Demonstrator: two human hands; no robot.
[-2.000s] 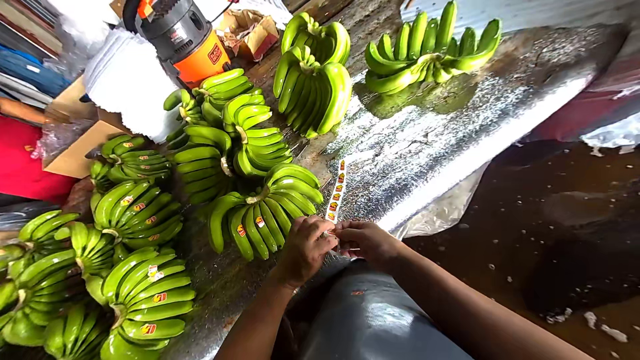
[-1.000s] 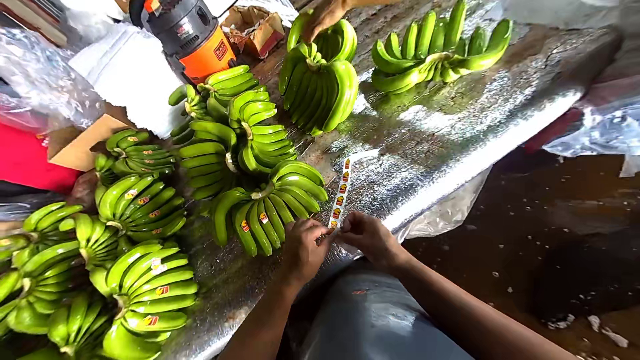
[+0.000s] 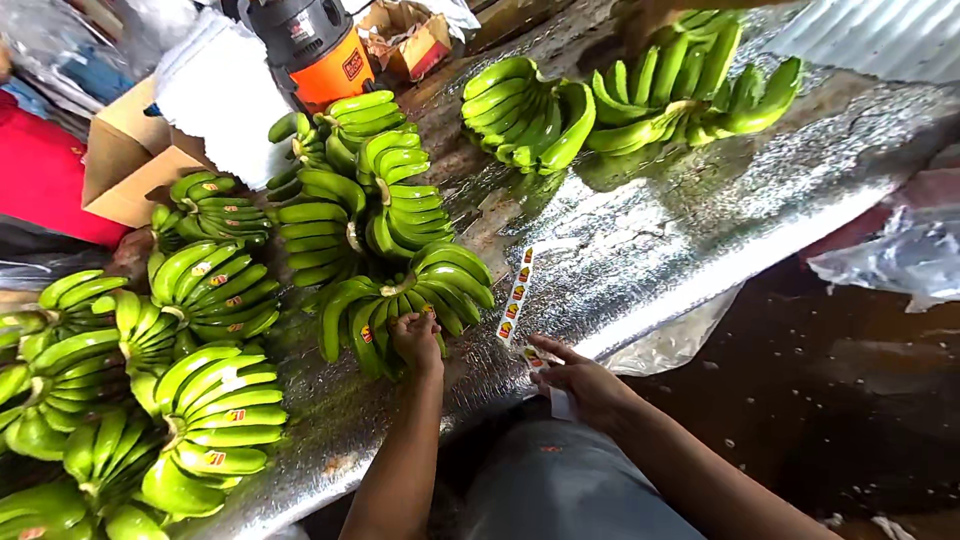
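Observation:
My left hand (image 3: 418,341) presses its fingertips on a green banana bunch (image 3: 450,281) at the middle of the table, beside a sticker at the fingers; another sticker shows on a banana to the left. My right hand (image 3: 574,379) lies to the right, near the table's front edge, and holds a strip of fruit stickers (image 3: 516,296) on white backing. The strip reaches up over the wet metal-like sheet, its lower end curling at the fingers. More bunches with stickers (image 3: 217,420) lie at the left.
Unlabelled-looking green bunches (image 3: 529,116) and a wide bunch (image 3: 690,105) lie at the back. A Black+Decker wet vacuum (image 3: 322,60), an open cardboard box (image 3: 139,154) and a small carton (image 3: 412,45) stand beyond. Clear plastic (image 3: 900,251) lies at the right, past the table edge (image 3: 750,262).
My left hand has left the strip and moved left onto the middle bunch. The bunch at the back now lies farther right, close to the wide one; another person's hand was on it a second ago.

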